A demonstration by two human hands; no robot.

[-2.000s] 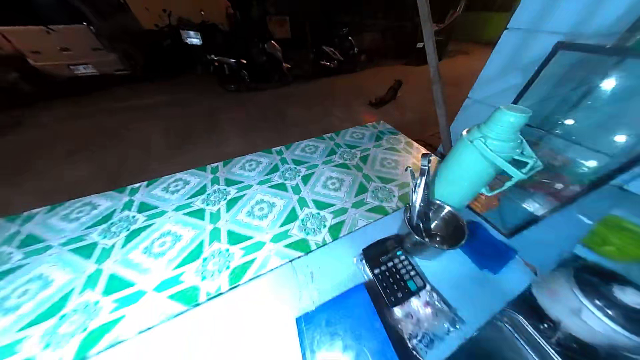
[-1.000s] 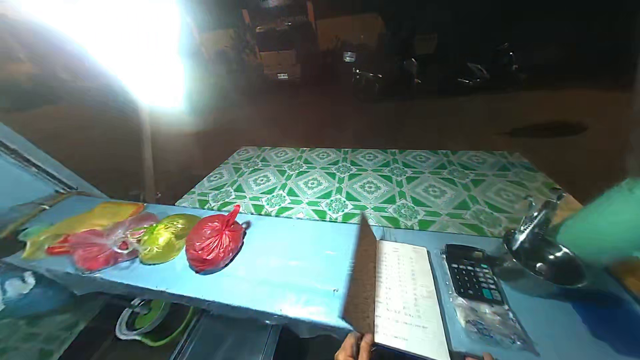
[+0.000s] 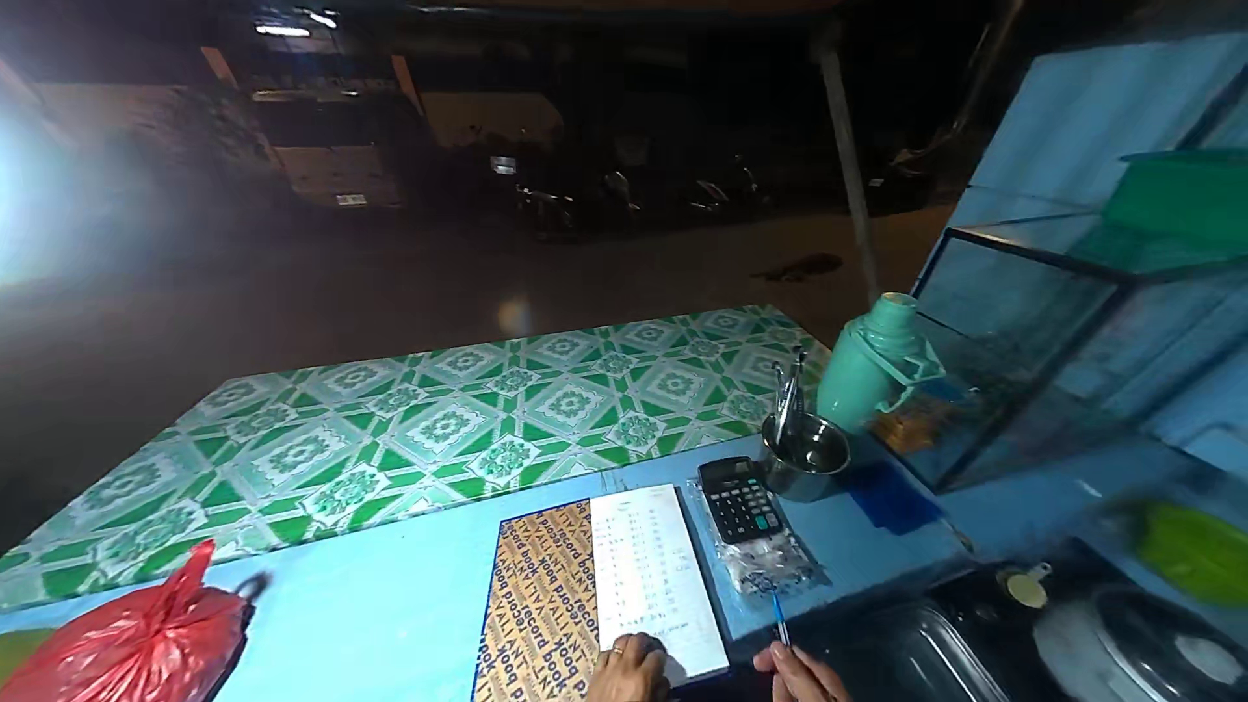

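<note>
An open record book (image 3: 648,575) lies on the blue counter, its patterned inside cover to the left and a page of handwriting to the right. My left hand (image 3: 629,669), with a ring on one finger, rests on the lower edge of the page. Right of the book, my right hand (image 3: 801,675) holds a blue pen (image 3: 780,618) between thumb and fingers, its far end pointing up and away. A black calculator (image 3: 741,501) lies on a clear plastic packet (image 3: 770,567), just beyond the pen.
A metal pot (image 3: 807,460) with utensils stands beside a green thermos flask (image 3: 870,366). At the left sits a tied red plastic bag (image 3: 146,634). A glass case (image 3: 1033,341) is at the right, above a lidded pot (image 3: 1136,643). A green patterned tabletop (image 3: 444,429) lies beyond the counter.
The book, closed two seconds ago and with its cover half raised one second ago, now lies open. My left hand has moved onto the page, and a pen shows in my right hand.
</note>
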